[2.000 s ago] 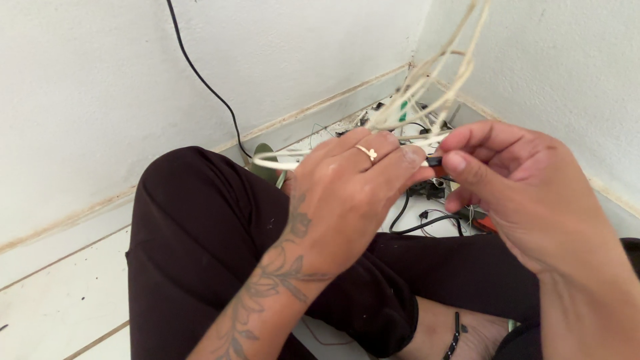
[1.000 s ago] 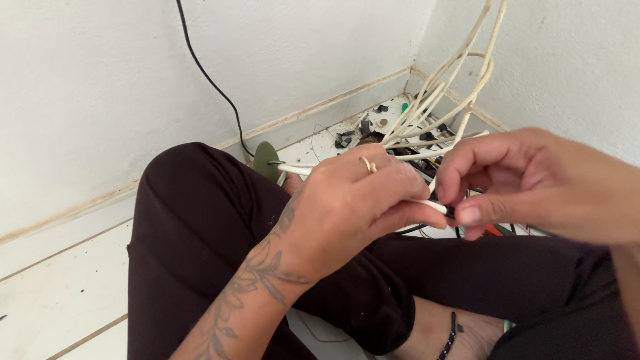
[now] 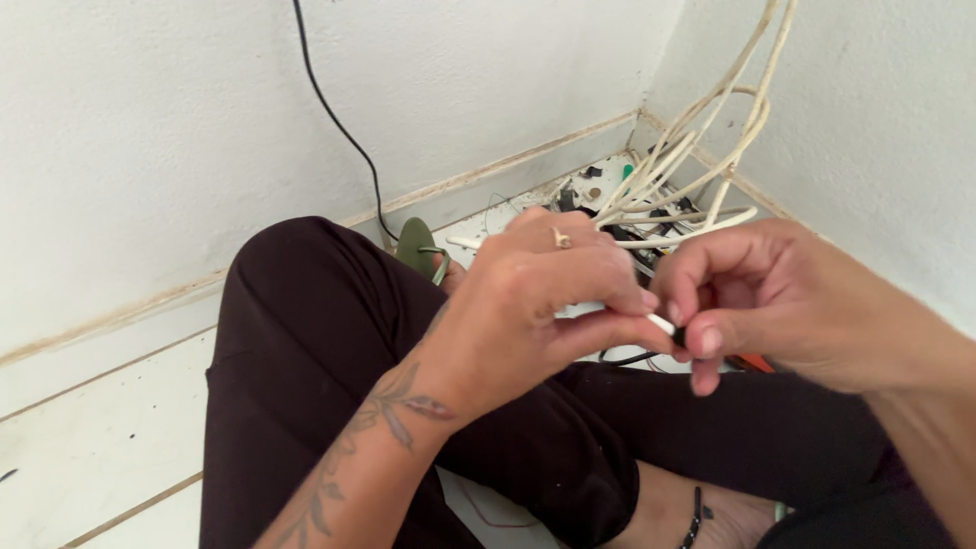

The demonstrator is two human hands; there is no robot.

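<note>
My left hand [image 3: 560,282], with a ring on one finger, pinches a white cable [image 3: 660,324] close to its end. The fingertips of my right hand [image 3: 740,305] grip a small black piece [image 3: 679,336] at that same end. Both hands meet above my crossed legs. Another stretch of white cable [image 3: 463,242] sticks out to the left behind my left hand. Behind both hands, a loose bundle of off-white cables [image 3: 686,168] comes down along the corner. My fingers partly hide the black piece, so its kind cannot be told.
Small dark parts [image 3: 593,172], a green item [image 3: 627,172] and black wires lie on the tiled floor in the corner. A black cable [image 3: 335,118] hangs down the left wall. Something orange [image 3: 753,363] shows under my right hand. A green sandal [image 3: 415,242] is beyond my knee.
The white cable end and black piece stay between my hands, which have shifted slightly. The off-white cable bundle has moved from where it hung two seconds ago, and more of the floor parts show.
</note>
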